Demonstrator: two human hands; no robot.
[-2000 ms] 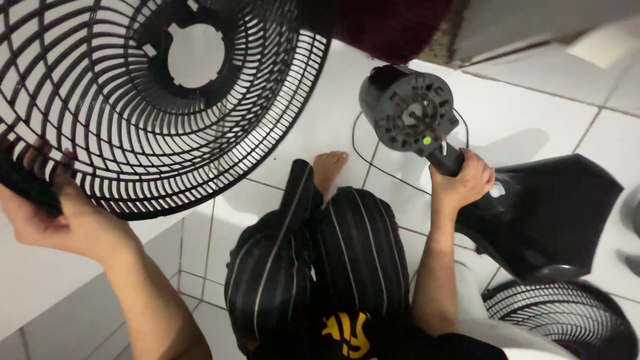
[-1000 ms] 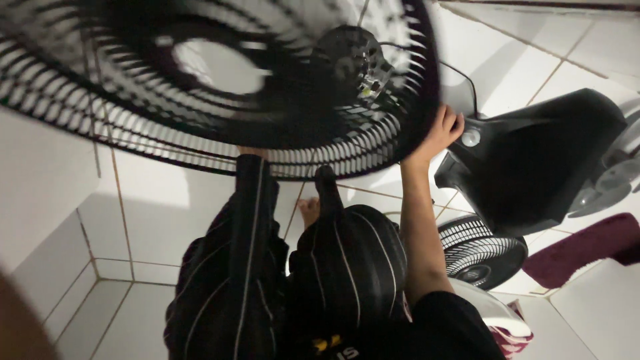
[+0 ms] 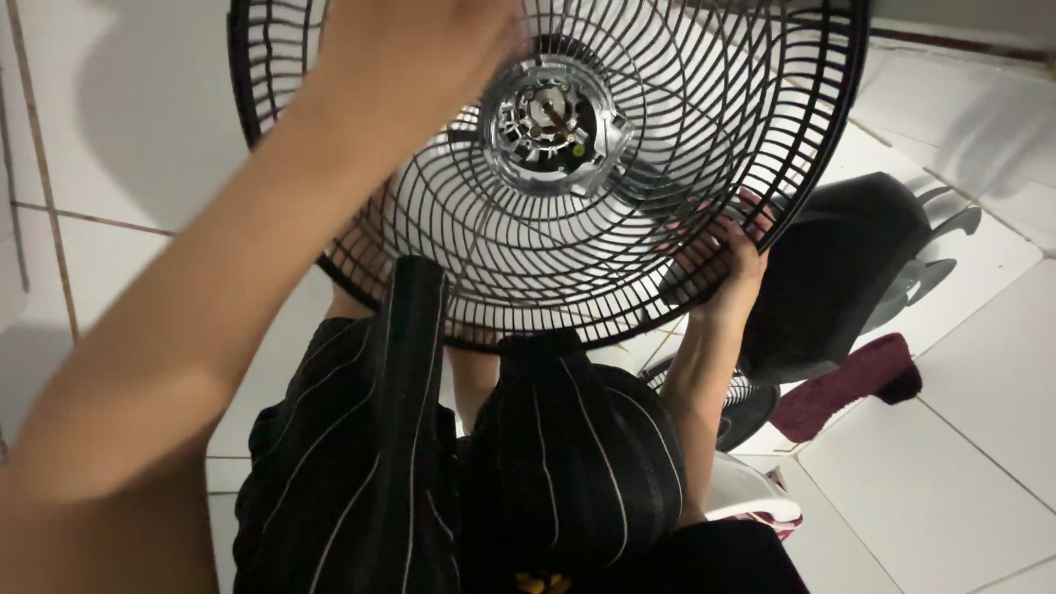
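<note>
A round black fan grille lies over the front of the fan's motor housing, whose shaft and slotted face show through the central opening. Behind the grille, on the right, my right hand is closed around the fan's neck, partly hidden by the ribs. The black fan base extends to the right of that hand. My left hand is blurred at the top edge, over the grille's upper left; its fingers are cut off by the frame, so its hold cannot be told.
Grey fan blades lie behind the base. A second black grille rests on the white tiled floor, beside a maroon cloth. Near my right forearm is a white curved object. My knees in striped trousers are below the grille.
The grille has moved from the left onto the motor housing, which was uncovered two seconds ago. My left hand has come from the left side to the top. My right hand stays at the fan's neck.
</note>
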